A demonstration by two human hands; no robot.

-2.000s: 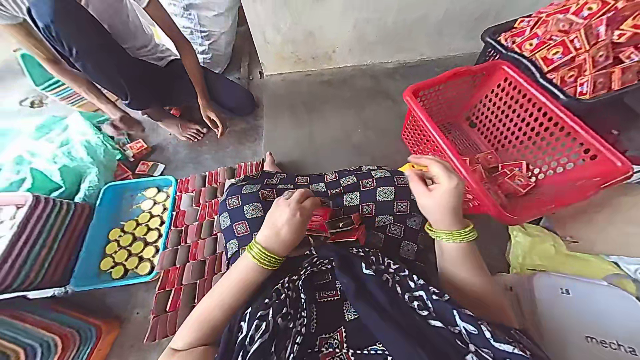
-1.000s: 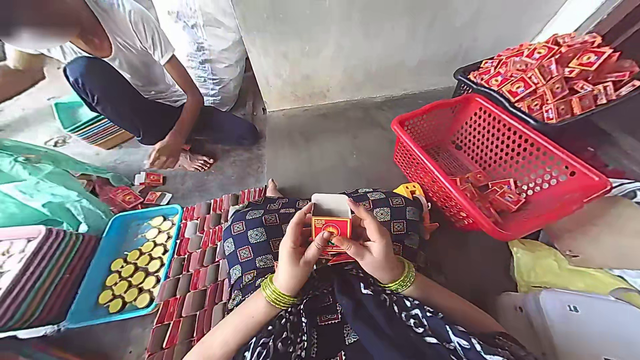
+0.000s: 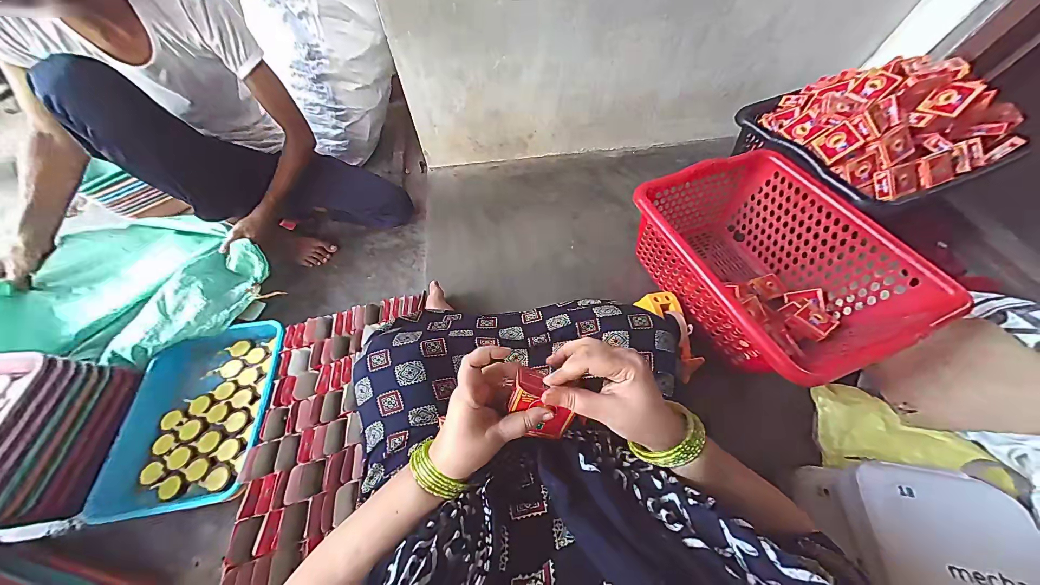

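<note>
A small red printed cardboard box [image 3: 538,400] is held over my lap. My left hand [image 3: 487,414] grips it from the left, thumb across its front. My right hand [image 3: 609,386] pinches its upper right part between thumb and fingers. The box top is partly hidden by my fingers, so I cannot tell whether it is fully closed. Patterned dark blue cloth [image 3: 487,325] covers my lap beneath both hands. To the right, a red perforated plastic basket [image 3: 666,236] holds several similar red boxes [image 3: 800,313].
A black crate [image 3: 756,122] heaped with red boxes [image 3: 894,122] stands behind the basket. Left are a blue tray [image 3: 122,479] with round yellow-topped pieces [image 3: 195,431], stacked trays [image 3: 57,439] and a red-grey mat [image 3: 301,422]. A co-worker sits at upper left, touching a green sheet [image 3: 138,268].
My fingers have closed over the top of the box, whose pale flap stood up one second ago. The co-worker's hand has moved from near the foot to the green sheet, which now covers the boxes there.
</note>
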